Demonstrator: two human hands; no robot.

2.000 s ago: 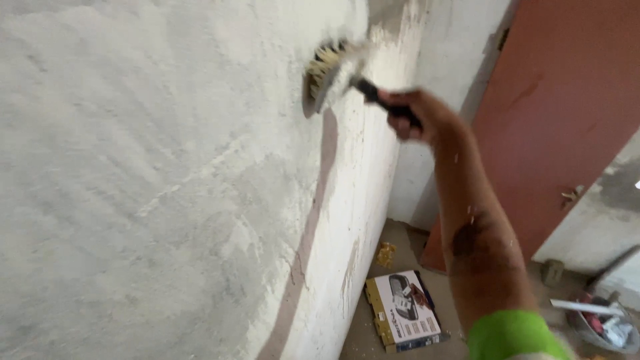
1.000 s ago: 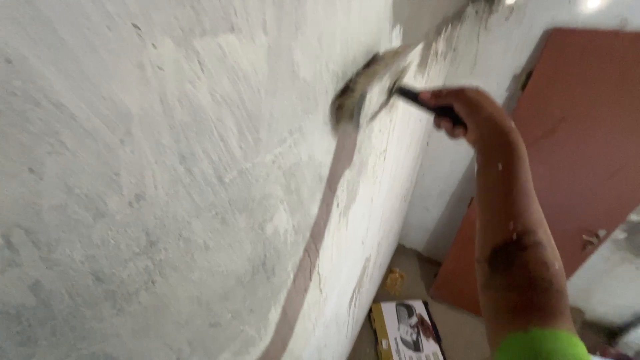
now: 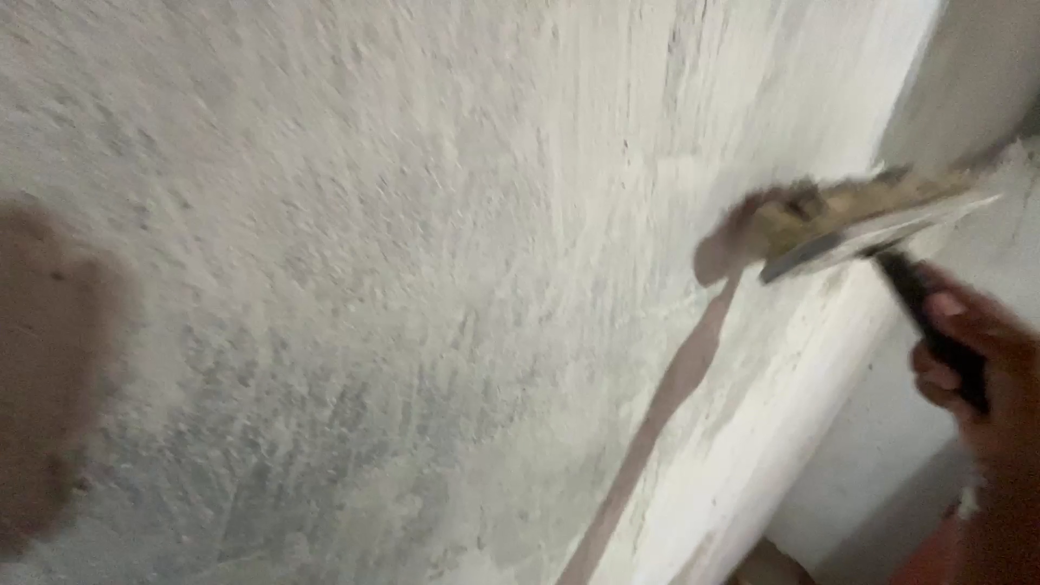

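Note:
My right hand [image 3: 967,349] is closed around the black handle of a wide brush [image 3: 869,215] with pale, dirty bristles, at the right. The brush is blurred and tilted, its bristles towards the whitish, streaked wall [image 3: 406,268]; whether they touch it is unclear. From beside the brush a narrow brownish strip [image 3: 658,406] runs down the wall to the lower edge. My left hand is not seen.
A blurred brown patch [image 3: 49,374] lies at the left edge. An adjoining grey-white wall [image 3: 861,431] stands at the right, behind my forearm. A reddish surface [image 3: 934,552] shows low at the right.
The view has shifted closer to the wall; the door and the box on the floor seen earlier are no longer visible as such. My right hand still holds the brush, near the strip's upper end.

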